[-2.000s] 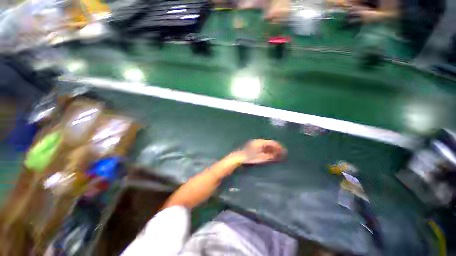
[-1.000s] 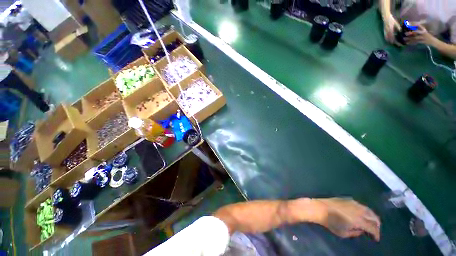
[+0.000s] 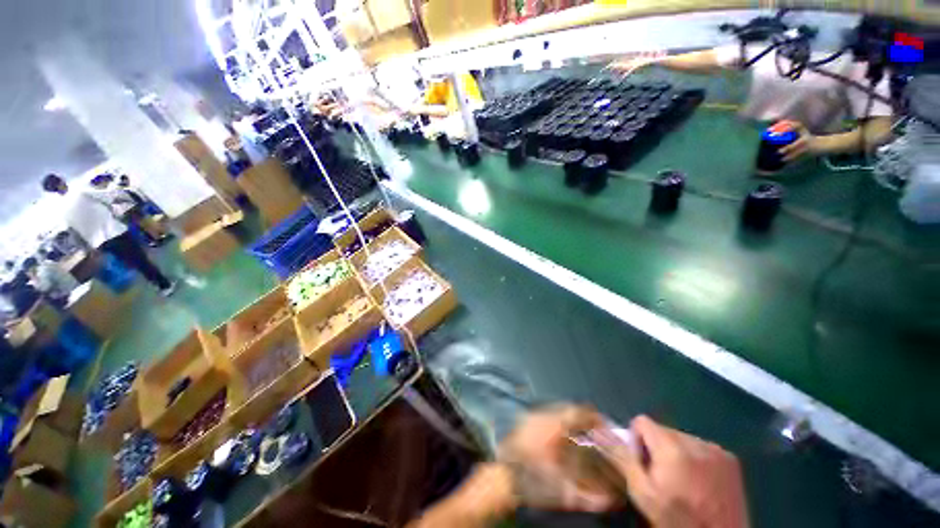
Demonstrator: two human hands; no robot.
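My left hand [image 3: 562, 459] and my right hand [image 3: 689, 476] are close together at the bottom centre, over the dark green bench. Both are bare and blurred. A small pale, shiny piece [image 3: 615, 437] shows at the fingertips of my right hand, beside my left hand. Its shape is unclear. My left fingers are curled, and what they hold, if anything, cannot be made out.
Cardboard bins [image 3: 417, 299] of small parts stand at left, by a blue cylindrical unit [image 3: 388, 354]. A white strip [image 3: 618, 318] edges the bench. Beyond are black housings [image 3: 763, 206], a black tray [image 3: 588, 119] and a person's hand [image 3: 799, 144] on a housing.
The view has tilted up, showing more of the hall and line. My right hand has come into view beside my left, which has moved left. The bottle near the bins is no longer visible.
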